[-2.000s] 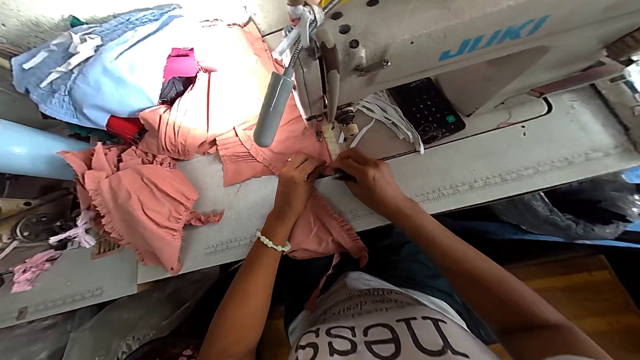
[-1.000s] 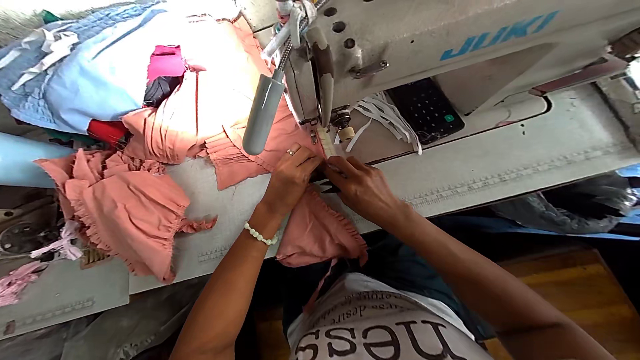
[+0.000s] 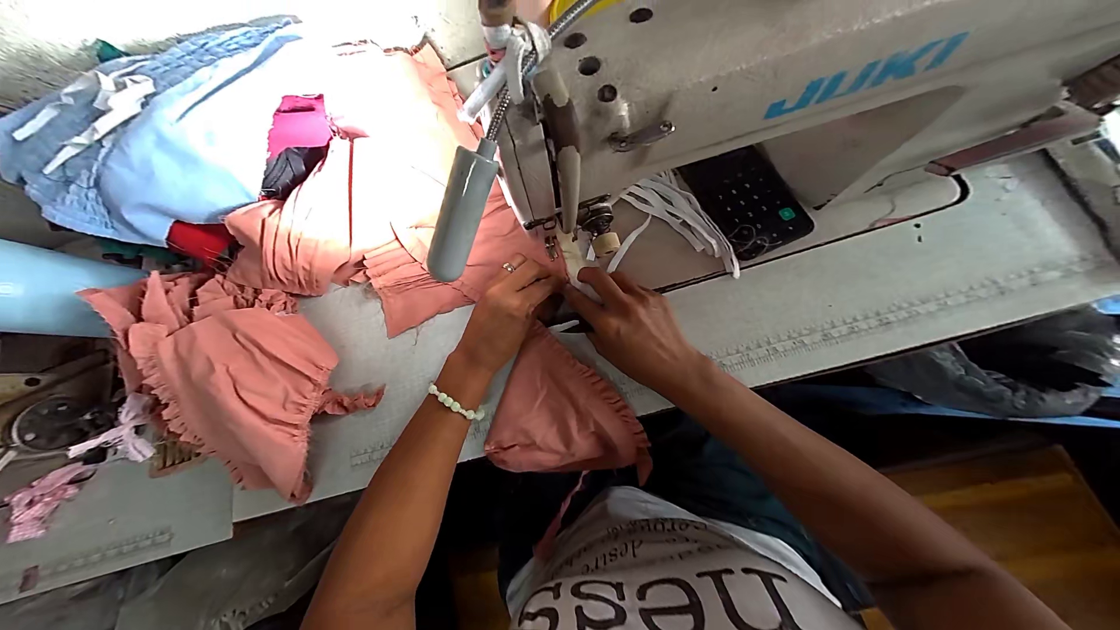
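Salmon-coloured fabric (image 3: 564, 407) with a gathered edge hangs over the table's front edge, its upper part under both hands. My left hand (image 3: 516, 306), with a ring and a beaded bracelet at the wrist, pinches this fabric just in front of the needle area. Close beside it, my right hand (image 3: 626, 319) grips the same work, fingers bent down near the presser foot (image 3: 551, 248) of a Juki sewing machine (image 3: 787, 96). A small dark thing shows between the hands; what it is cannot be told. More salmon fabric (image 3: 490, 271) lies left of the needle.
A gathered salmon piece (image 3: 236, 376) lies at left, below a heap with light blue cloth (image 3: 166, 166). A grey cylindrical lamp (image 3: 462, 210) on a flexible neck hangs before the machine head. White strips (image 3: 682, 214) and a black phone (image 3: 748, 201) rest under the machine arm.
Both hands have stayed together by the needle, with small shifts of the fingers. The hanging salmon fabric has swung out slightly below them.
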